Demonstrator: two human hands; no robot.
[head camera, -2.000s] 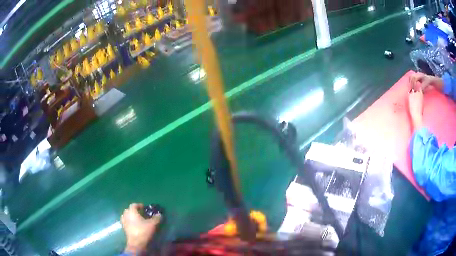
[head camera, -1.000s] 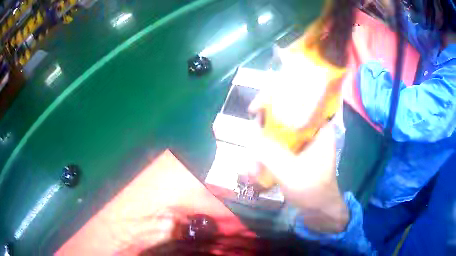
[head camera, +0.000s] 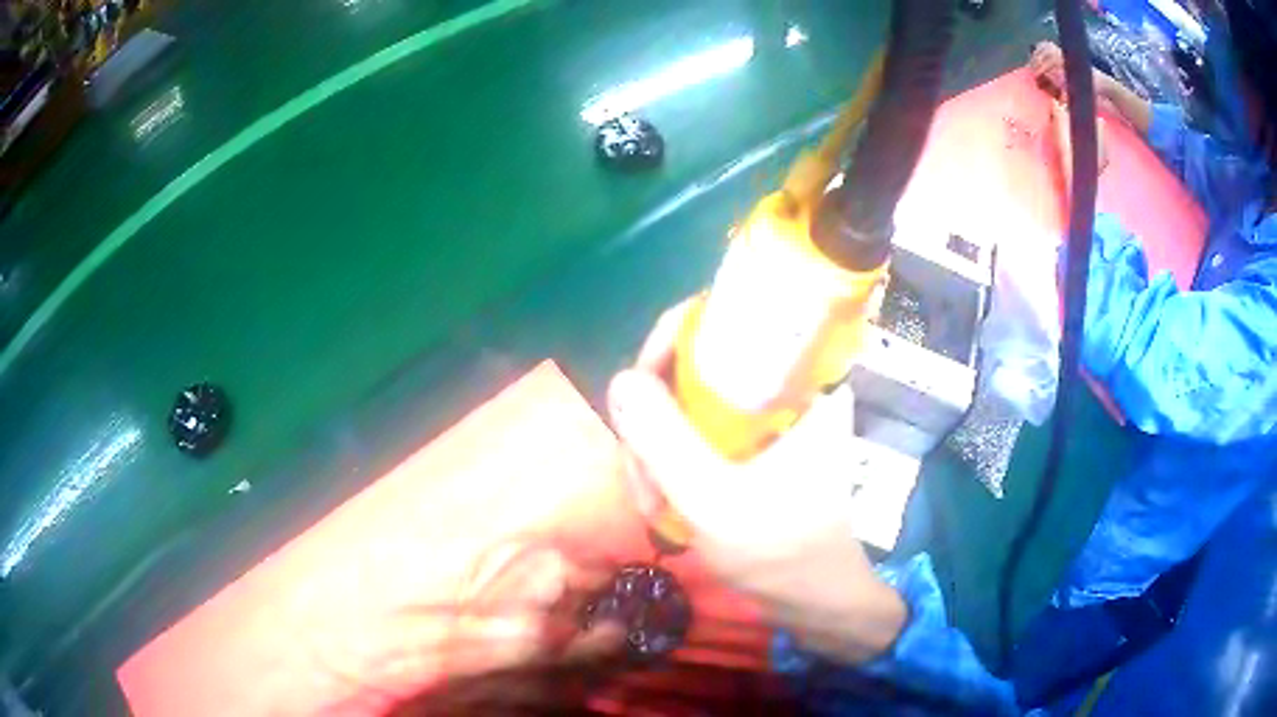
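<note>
My right hand (head camera: 756, 490) grips the yellow-orange electric screwdriver (head camera: 777, 329), which is tilted with its lower end just above a round black unit (head camera: 642, 611). Whether the tip touches the unit cannot be told. The unit lies on the red-pink mat (head camera: 392, 518). My left hand (head camera: 525, 602) is blurred and overexposed at the unit's left side, with fingers against its edge. A thick black hose (head camera: 903, 126) runs up from the driver's top.
Two more round black units, one at the left (head camera: 199, 419) and one further back (head camera: 629, 143), sit on the green surface. White boxes (head camera: 917, 385) with small metal parts stand right of the driver. A clear plastic bag (head camera: 987, 441) lies beside them. A neighbour in blue sleeves (head camera: 1176, 336) works at another mat.
My right hand and the driver have moved from over the white boxes to above the unit on the mat. The view has shifted slightly.
</note>
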